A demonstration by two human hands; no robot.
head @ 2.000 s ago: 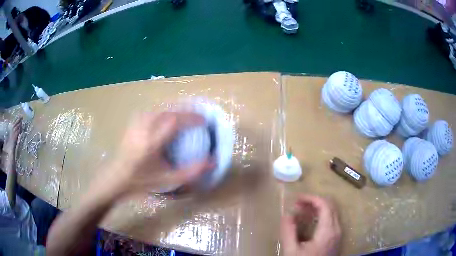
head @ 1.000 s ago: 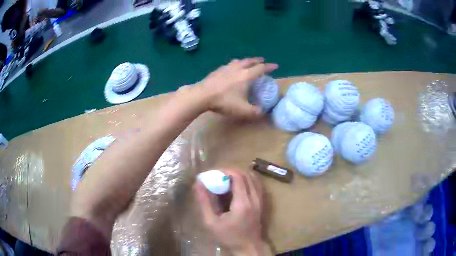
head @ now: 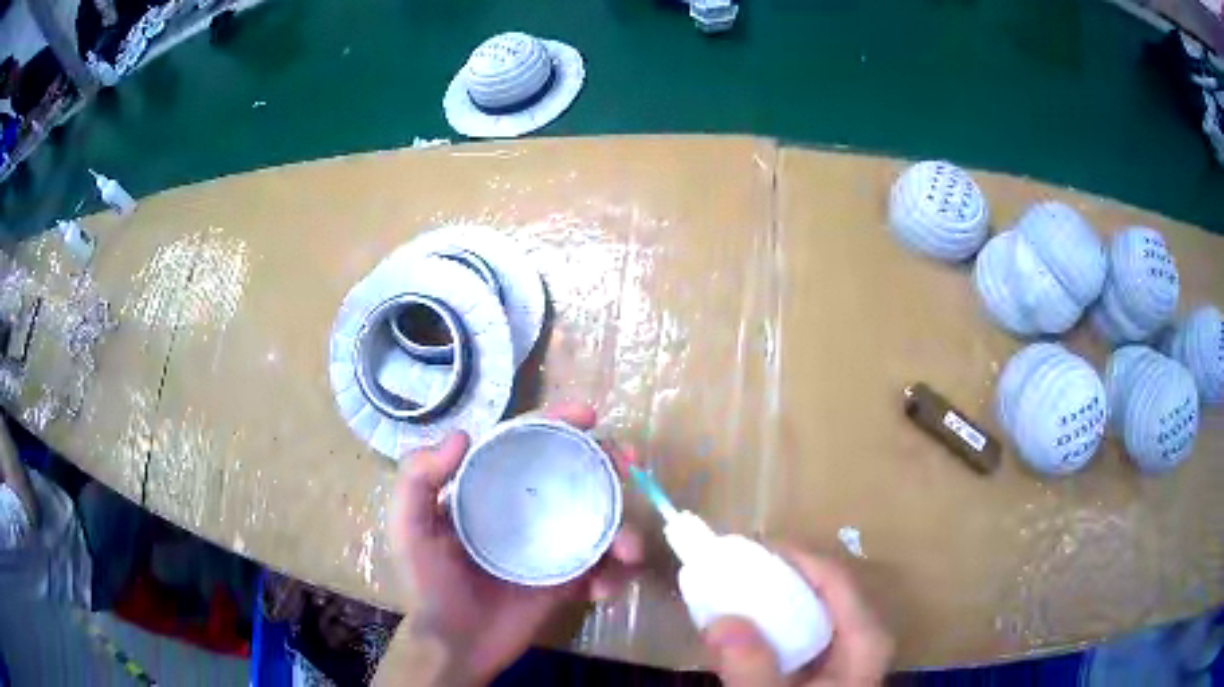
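Observation:
My left hand (head: 456, 591) holds a hat crown (head: 537, 502) with its smooth, pale hollow inside facing up. My right hand (head: 839, 624) grips a white glue bottle (head: 752, 591). Its green-blue nozzle tip points up and left, close to the right rim of the crown; whether it touches cannot be told. Two ring-shaped hat brims (head: 360, 342) overlap on the bench just behind my left hand, with raised dark-edged collars around their open centres.
Several domed crowns (head: 1051, 407) stand at the right of the bench. A brown bar (head: 952, 428) lies left of them, a white scrap (head: 850, 541) nearer. An assembled hat (head: 510, 74) sits on the green belt (head: 752, 94). Two small white bottles (head: 113, 195) stand far left.
My left hand has come back from the crowns at the right and now holds a crown, hollow side up. The glue bottle is now tilted towards it. The assembled hat has shifted in the view.

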